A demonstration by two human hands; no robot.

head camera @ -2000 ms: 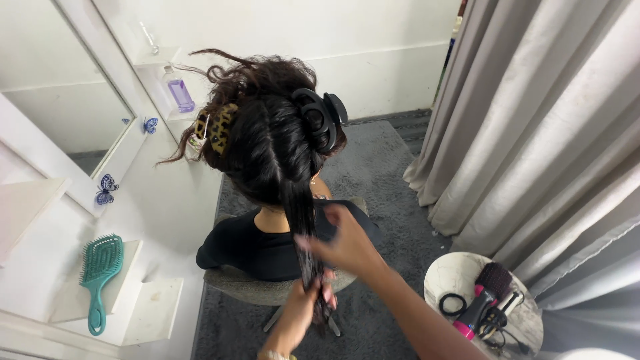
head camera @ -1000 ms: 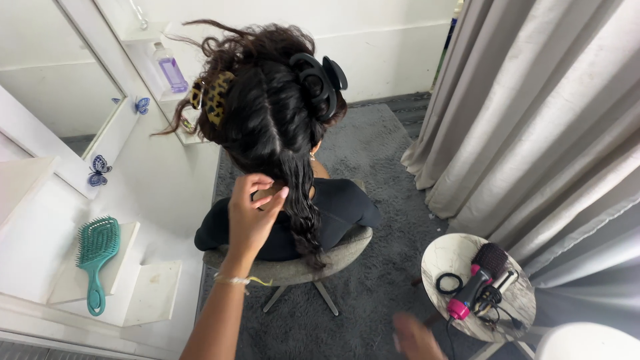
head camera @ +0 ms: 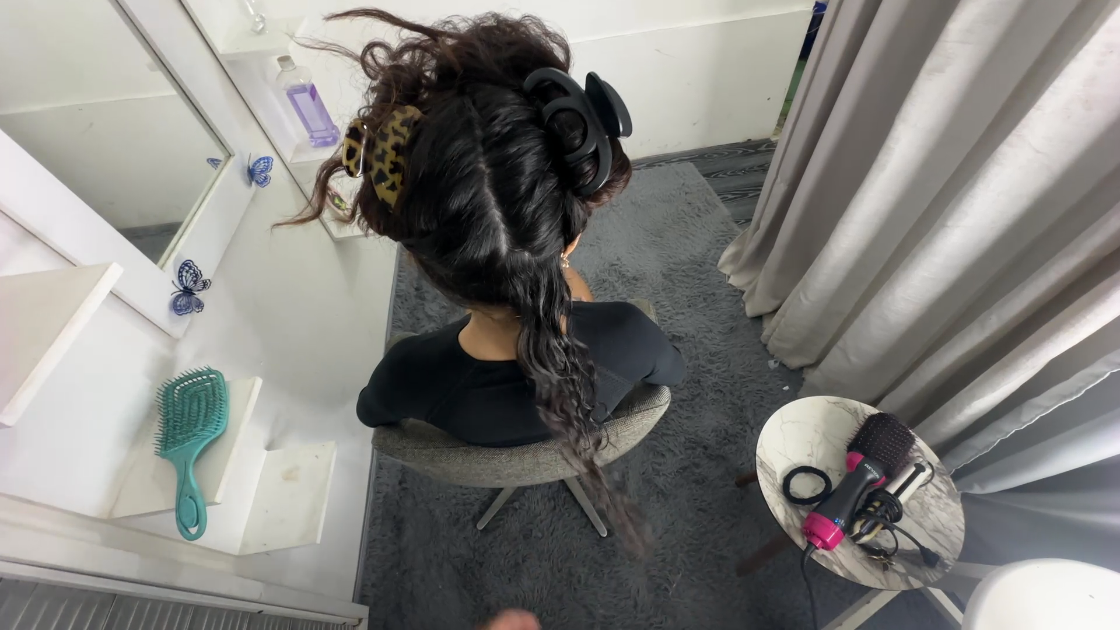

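Note:
A seated person's dark hair [head camera: 472,175] is parted down the middle at the back, seen from above. A leopard-patterned claw clip [head camera: 391,156] holds the left part up, and a black claw clip [head camera: 584,131] holds the right. One long wavy lock [head camera: 564,376] hangs loose over the black top [head camera: 455,394] and the chair back, its tip blurred. Only a fingertip-sized bit of a hand shows at the bottom edge, apparently my left hand [head camera: 512,620]; it is away from the hair, and its grip is hidden. My right hand is out of view.
A teal vented hairbrush [head camera: 190,442] lies on a white wall shelf [head camera: 236,433] at left. On the round marble-patterned table [head camera: 792,429] at right are a pink-and-black hot-air brush [head camera: 853,499], a corded styling iron [head camera: 901,486] and a black ring [head camera: 806,485]. Grey curtains [head camera: 875,175] hang on the right.
My left hand has left the hair and dropped toward the bottom edge. My right hand, blurred at lower right one second ago, is gone from view. The lock, held two seconds ago, hangs free.

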